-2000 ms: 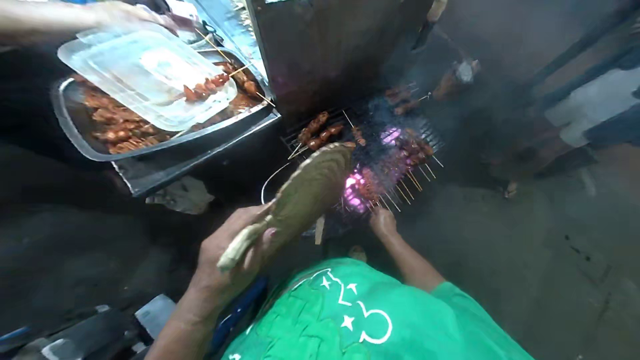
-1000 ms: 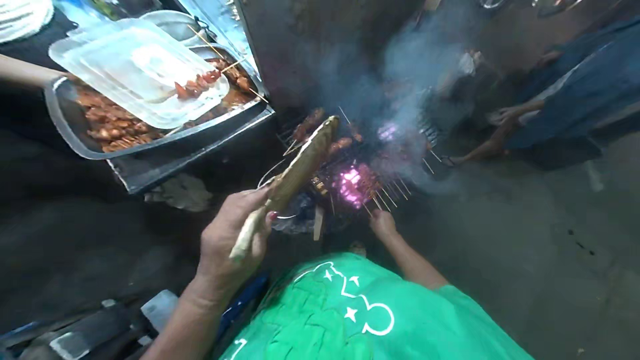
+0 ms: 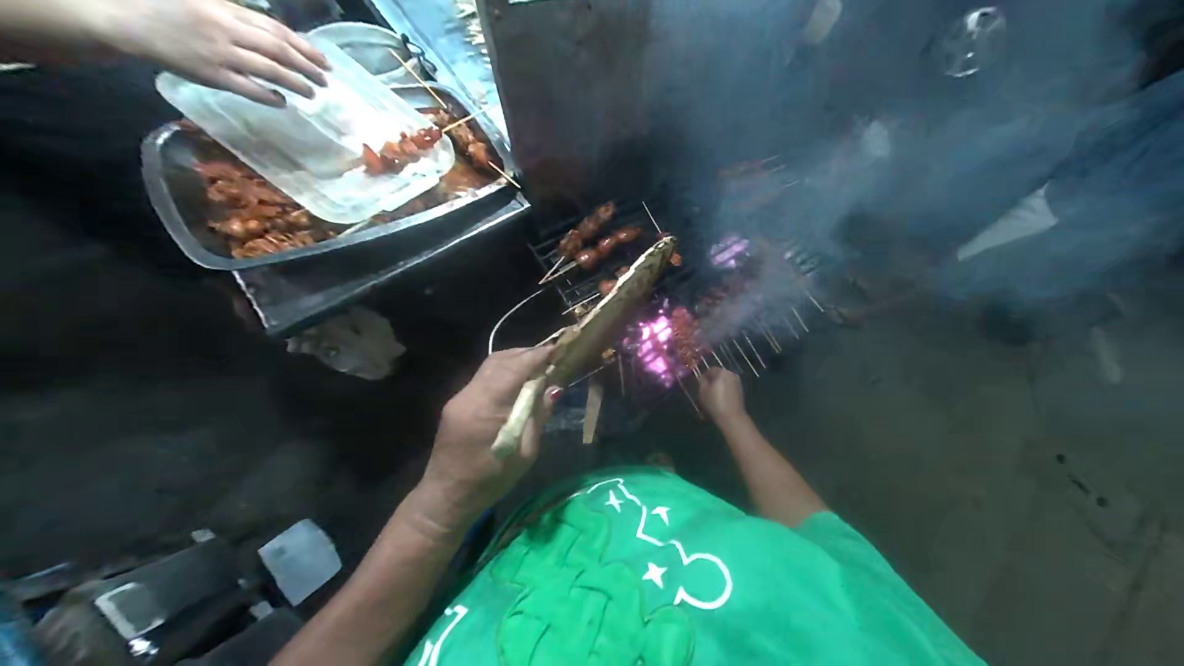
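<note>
My left hand (image 3: 486, 421) grips the handle of a woven hand fan (image 3: 601, 324), which is tilted nearly edge-on beside the grill. Pink-glowing charcoal (image 3: 655, 344) shows under the grill's wire rack (image 3: 548, 254). Several meat skewers lie over the coals, their bare sticks (image 3: 754, 353) pointing toward me. My right hand (image 3: 721, 393) is at the near ends of these sticks; its fingers look curled, but smoke and blur hide whether they hold one. More browned skewers (image 3: 601, 245) rest at the rack's left side.
At upper left, a metal tray (image 3: 176, 236) of marinated skewers stands on a dark stand, with a plastic lid (image 3: 342, 185) and one skewer on top. Another person's hand (image 3: 250, 51) touches the lid. A dark panel (image 3: 573, 102) rises behind the grill. Smoke veils a person at right.
The other person's hand has come onto the plastic lid. The fan swung from showing its face to nearly edge-on. Smoke has spread to the upper right. My right hand stays by the sticks.
</note>
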